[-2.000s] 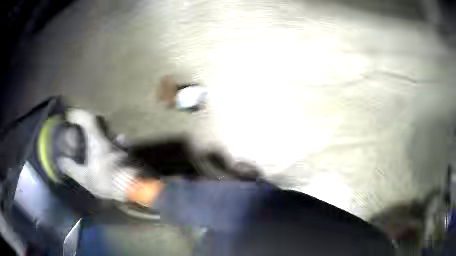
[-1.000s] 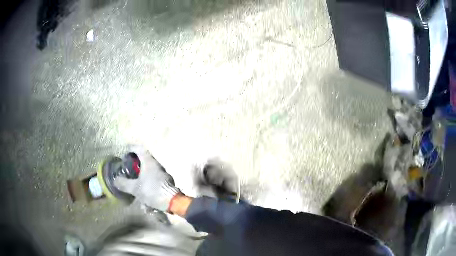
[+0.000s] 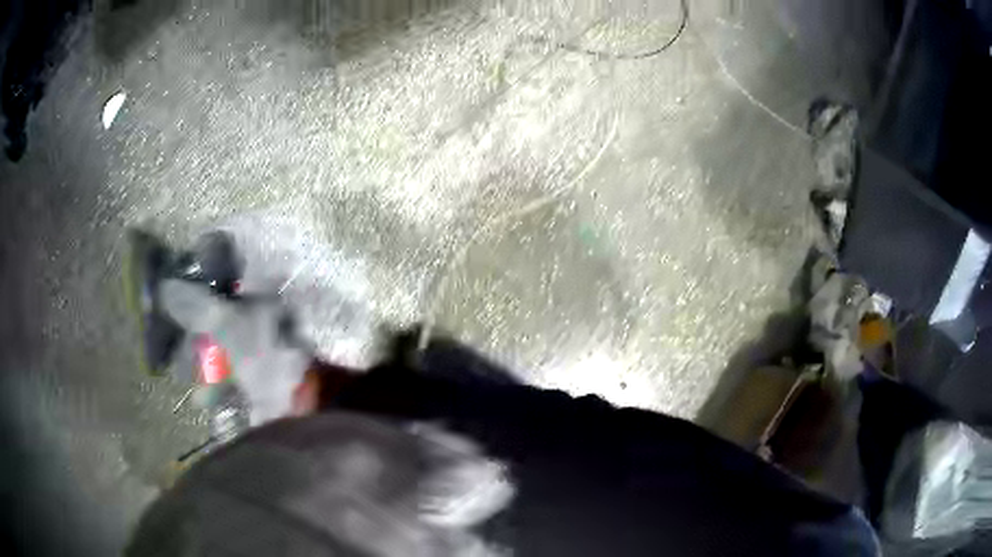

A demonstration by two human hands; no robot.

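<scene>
My right hand [image 3: 252, 339], in a pale grey glove with an orange-red cuff, is at the left, at the end of a dark sleeve from the lower right. It is blurred. It is closed on the air sander [image 3: 163, 310], a dark round body with a red part. The sander's yellow-green disc rim faces left, with its disc seen nearly edge-on. My left hand is not in view.
Speckled floor [image 3: 522, 250] with a thin pale hose [image 3: 566, 190] curving across. A large grey rounded shape [image 3: 294, 500] fills the bottom. An open brown box [image 3: 810, 419], rumpled pale material [image 3: 838, 310] and dark panels [image 3: 903, 234] are at the right.
My right hand and the sander sit further left and higher in the picture, and the disc has turned more edge-on. The view has shifted; the grey shape covers more of the bottom.
</scene>
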